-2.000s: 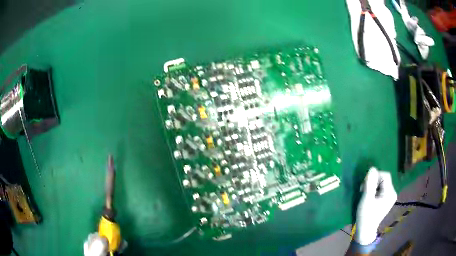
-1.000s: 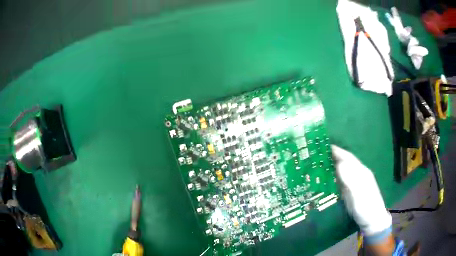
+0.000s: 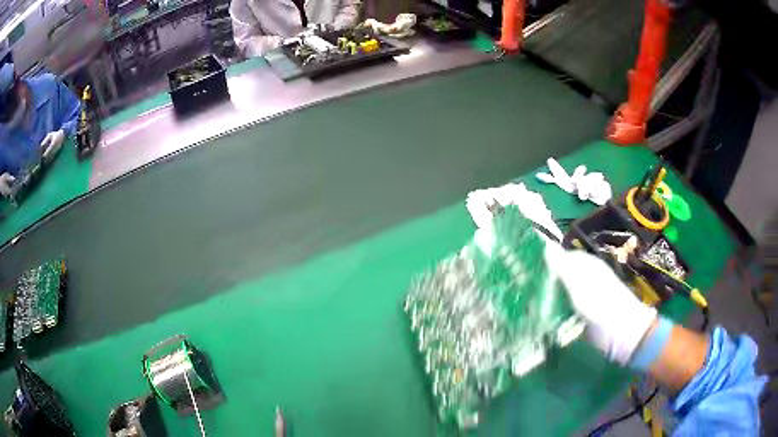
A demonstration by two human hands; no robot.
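Note:
The green circuit board [image 3: 490, 320] is blurred and looks tilted up off the green mat. My right hand [image 3: 601, 303], in a white glove with a blue cuff, grips its right edge. My left hand is out of the picture; only the tip of a soldering iron [image 3: 279, 421] shows at the bottom edge. The solder reel [image 3: 173, 372] stands on the mat at the lower left, its wire hanging toward the bottom edge. A white cloth [image 3: 512, 201] lies behind the board, partly hidden by it.
Crumpled white gloves [image 3: 580, 182] and the right iron stand [image 3: 597, 224] are at the right. Orange-red tubes [image 3: 640, 77] rise behind. A dark belt [image 3: 299, 188] crosses beyond the mat, with boards [image 3: 38, 299] at its left. Two people and a black bin [image 3: 199, 85] are beyond.
The view has tilted up toward the belt and co-workers. My right hand has taken hold of the board's right edge and raised it. The left iron has dropped almost out of view.

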